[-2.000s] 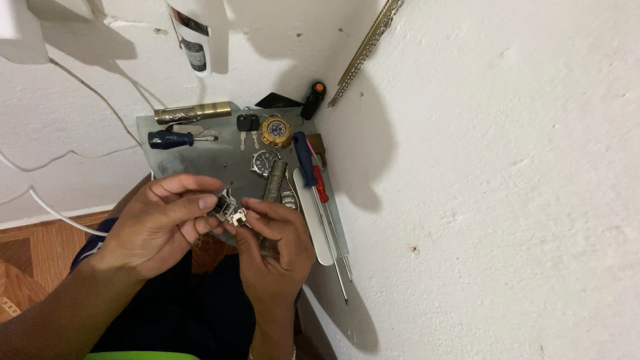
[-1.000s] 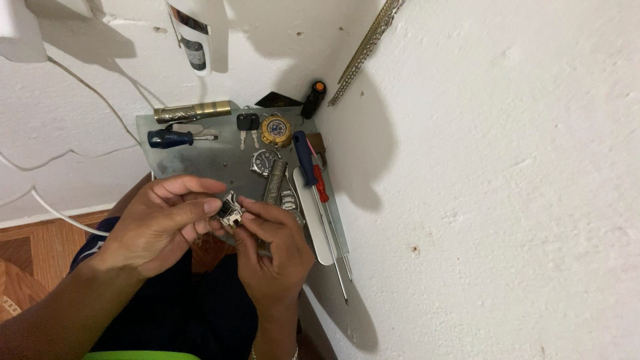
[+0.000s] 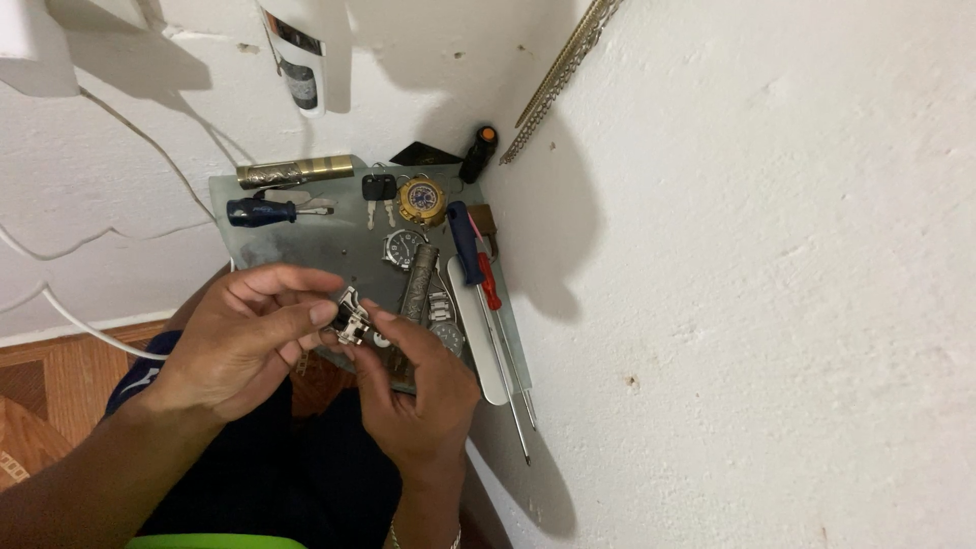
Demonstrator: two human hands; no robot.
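Between the fingertips of both hands is a small metal mechanism (image 3: 352, 323) with a black part; its exact kind is unclear. My left hand (image 3: 255, 335) pinches its left side between thumb and fingers. My right hand (image 3: 415, 377) grips its right side with thumb and forefinger. Just beyond them on a glass shelf (image 3: 305, 255) lie an engraved metal cylinder (image 3: 418, 286), a wristwatch with a black dial (image 3: 404, 249) and another watch (image 3: 446, 335), partly hidden by my right hand. A gold-coloured watch (image 3: 422, 200) sits farther back beside keys with a black head (image 3: 379, 189).
A short blue-handled screwdriver (image 3: 263, 213) and a brass cylinder (image 3: 296, 171) lie at the back left. Along the right edge are a long blue-handled screwdriver (image 3: 465, 248), a red-handled one (image 3: 488, 282) and a padlock (image 3: 482, 221). White walls border the shelf; chains (image 3: 560, 80) hang above.
The small mechanism has been turned slightly between my fingertips. Both hands stay in nearly the same place, and the things on the shelf have not moved.
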